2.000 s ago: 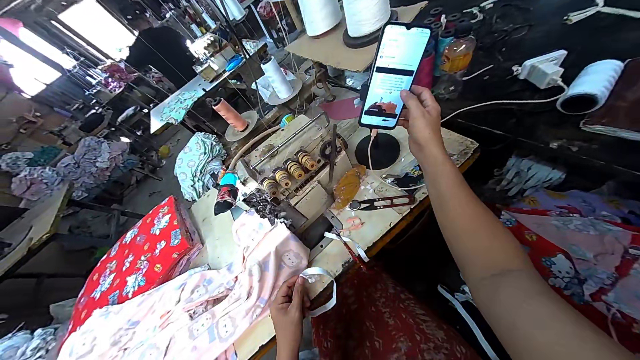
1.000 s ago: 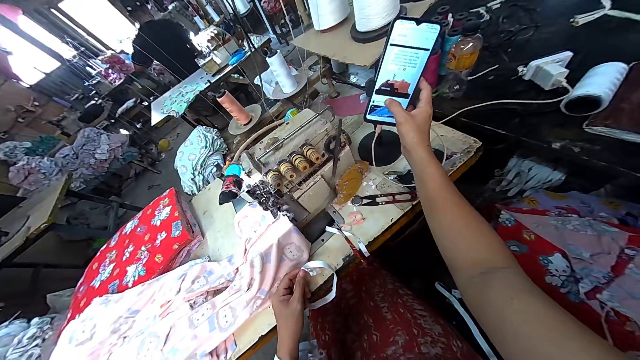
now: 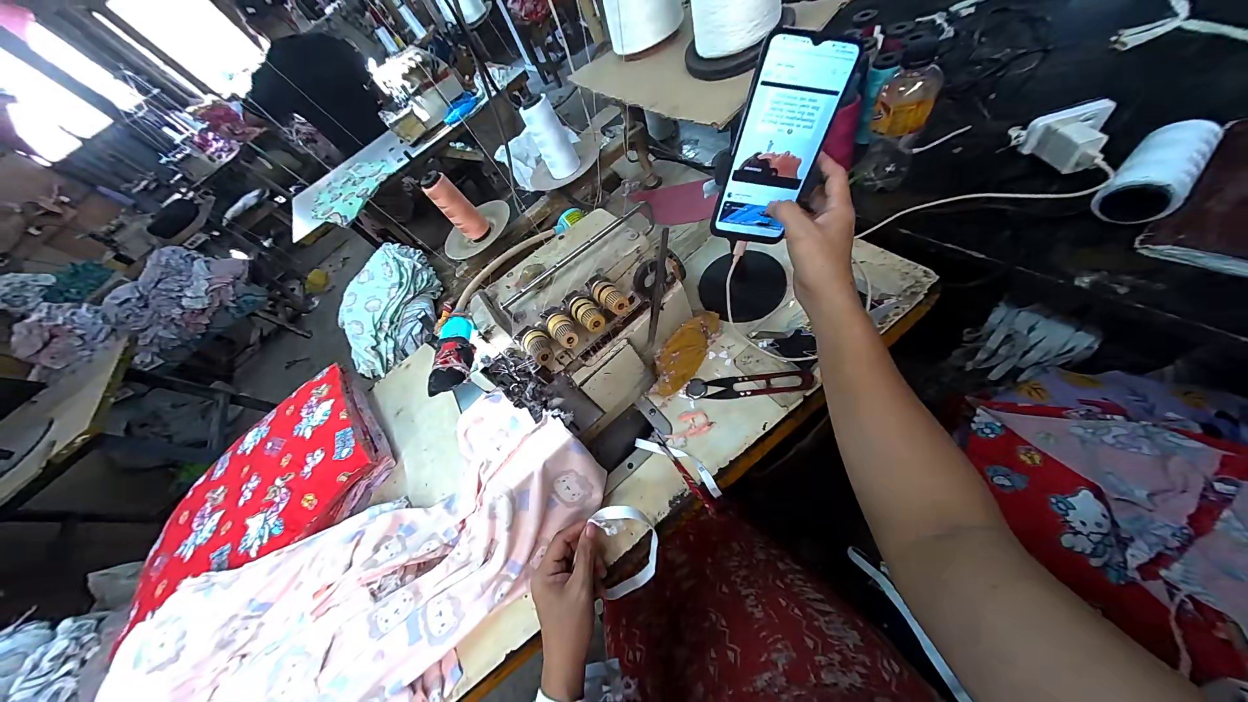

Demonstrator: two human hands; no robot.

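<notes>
My right hand (image 3: 819, 229) grips a smartphone (image 3: 788, 127) by its lower edge, thumb on the lit screen; a white cable runs from its bottom end. Low in the view, my left hand (image 3: 568, 575) pinches a looped white elastic band (image 3: 639, 565) between thumb and fingers. Beside that hand, pink printed fabric (image 3: 429, 575) spreads over the table up to an overlock sewing machine (image 3: 585, 312) with several tension dials. Thread snips (image 3: 751, 384) lie on the tabletop to the machine's right, below the phone. Red patterned cloth (image 3: 751, 604) covers my lap.
A folded red printed fabric stack (image 3: 263, 478) sits left of the machine. White thread cones (image 3: 736, 29) stand behind. A plug adapter (image 3: 1068, 136), a white spool (image 3: 1158, 171) and a bottle (image 3: 905, 97) are on the dark table at right. A person in black (image 3: 314, 93) is at the far left.
The picture on the phone screen has moved upward between the earlier frames and now, and my right thumb has shifted on the screen. My left hand keeps its hold on the band.
</notes>
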